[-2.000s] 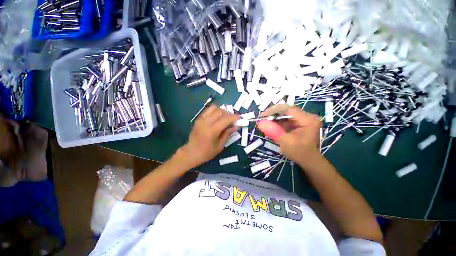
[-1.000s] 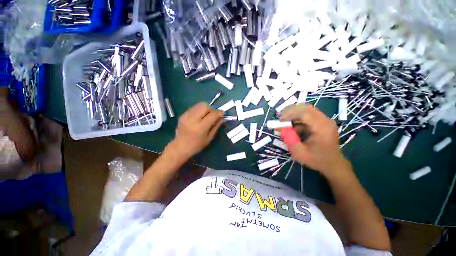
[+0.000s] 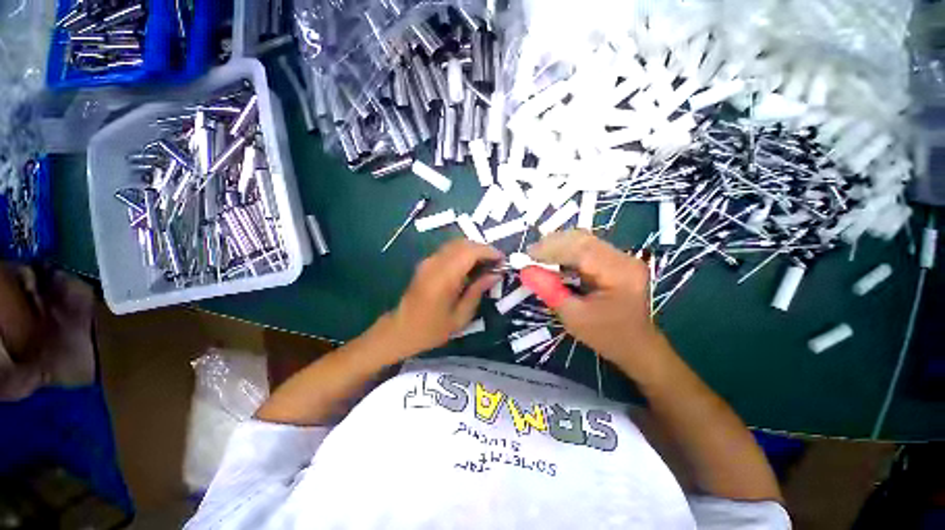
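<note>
My left hand [image 3: 444,290] and my right hand [image 3: 596,285] meet over the dark green tabletop. My right hand, with a pink-red cover on one digit, holds a small white sleeve [image 3: 520,260] between its fingertips. The fingertips of my left hand pinch at the sleeve's left end; what they hold is too small to tell. Loose white sleeves [image 3: 505,229] and thin stemmed pieces [image 3: 539,336] lie around and below the hands. One stemmed piece [image 3: 406,225] lies alone to the upper left of my left hand.
A translucent bin [image 3: 102,223] of silvery pieces stands at left, with blue bins [image 3: 114,75] behind. A clear bag of metal tubes [image 3: 446,78], a large white sleeve heap [image 3: 611,93] and a dark stemmed pile [image 3: 762,186] lie beyond the hands. Another person's arm [image 3: 47,331] shows at left.
A second ago my hands were apart; now they meet at the white sleeve. My left hand has moved towards my right hand. The whole view has shifted slightly.
</note>
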